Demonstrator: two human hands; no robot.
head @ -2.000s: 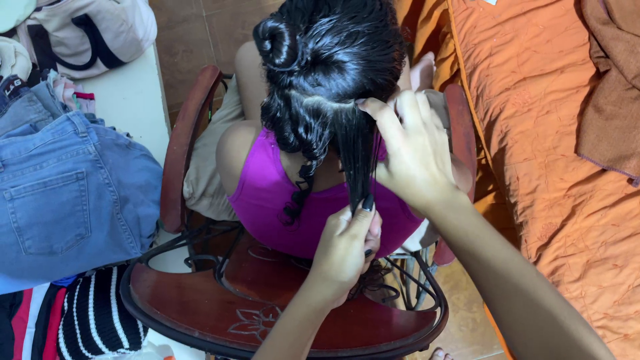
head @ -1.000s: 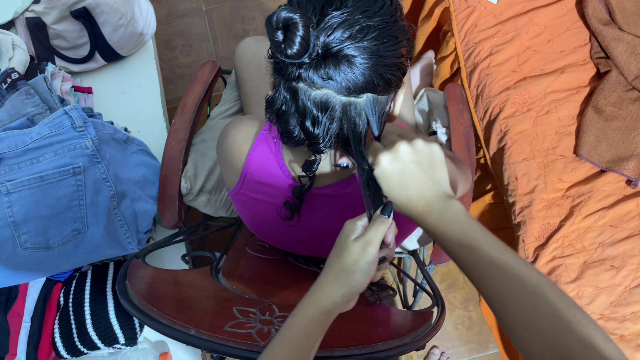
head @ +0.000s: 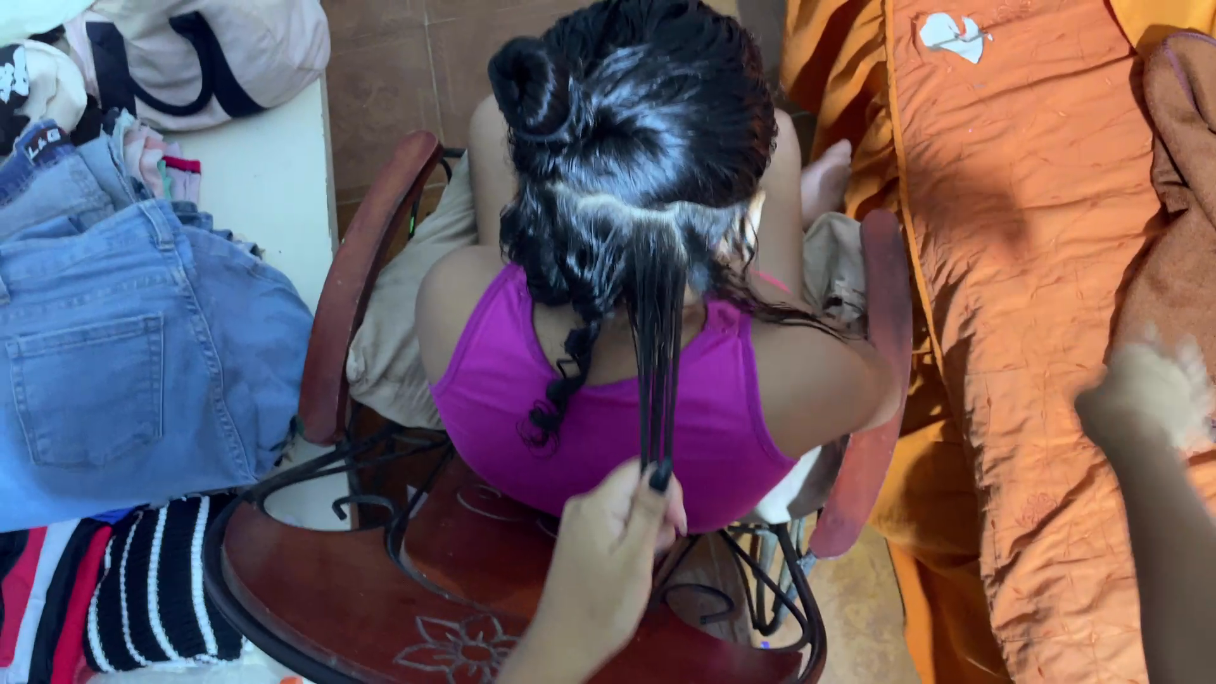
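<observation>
A person in a magenta sleeveless top [head: 532,418] sits in a wooden chair, back to me, with dark wet-looking hair [head: 646,123] parted across the back and a coiled bun [head: 534,85] at the upper left. My left hand [head: 617,551] pinches the lower end of a straight, stretched section of hair [head: 655,351] below the nape. A curly lock [head: 568,375] hangs to the left of that section. My right hand [head: 1149,394], blurred, is away from the hair, over the bed at the right; whether it holds anything is not clear.
The chair's red-brown backrest [head: 332,579] with black metal scrolls lies under my left forearm. Folded jeans [head: 123,351], striped knitwear [head: 157,579] and a bag [head: 204,57] rest on a white surface at the left. A bed with an orange cover [head: 1026,380] and brown cloth [head: 1178,256] is at the right.
My right hand has left the hair and moved right, over the bed. My left hand still grips the hair section, now drawn straight down.
</observation>
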